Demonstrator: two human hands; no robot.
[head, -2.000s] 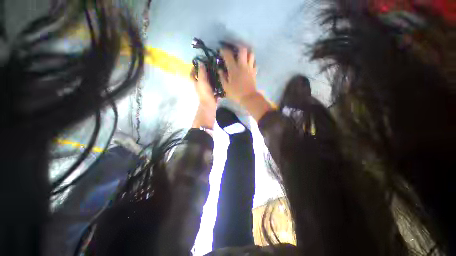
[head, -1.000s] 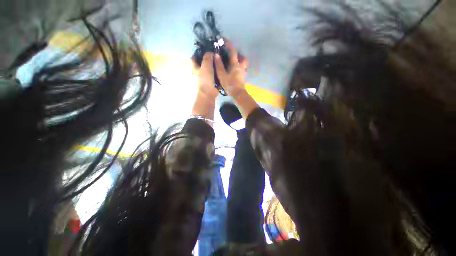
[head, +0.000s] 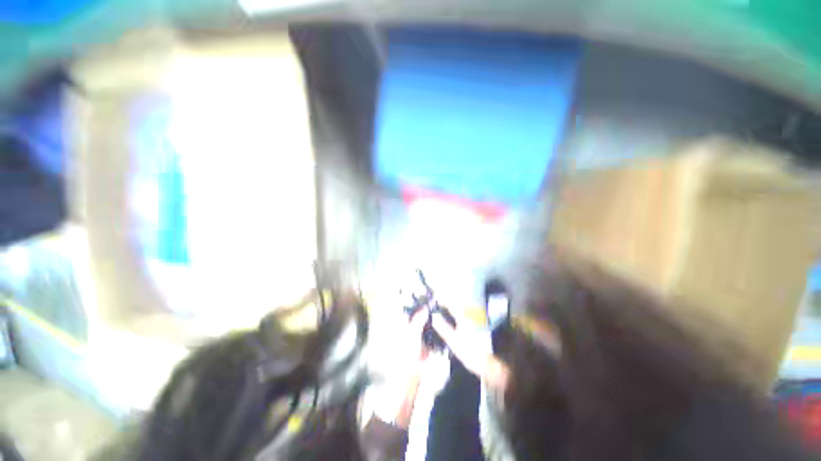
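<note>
A bundle of black cables [head: 419, 293] is held low in the middle of the view, against a very bright background. My left hand [head: 423, 347] is under and at the left side of the bundle. My right hand [head: 459, 342] is on its right side. Both hands look closed on the cables. The frame is blurred and overexposed, so single fingers are hard to tell.
A blue panel or object [head: 477, 112] hangs or stands ahead under a pale edge. A brown carton [head: 729, 234] is at the right. A pale carton-like box [head: 243, 162] with blue inside is at the left. Dark hair covers the lower sides.
The view has swung up from the floor to the blue panel and cartons. My hands and the cable bundle now appear lower and smaller; the cables are still held.
</note>
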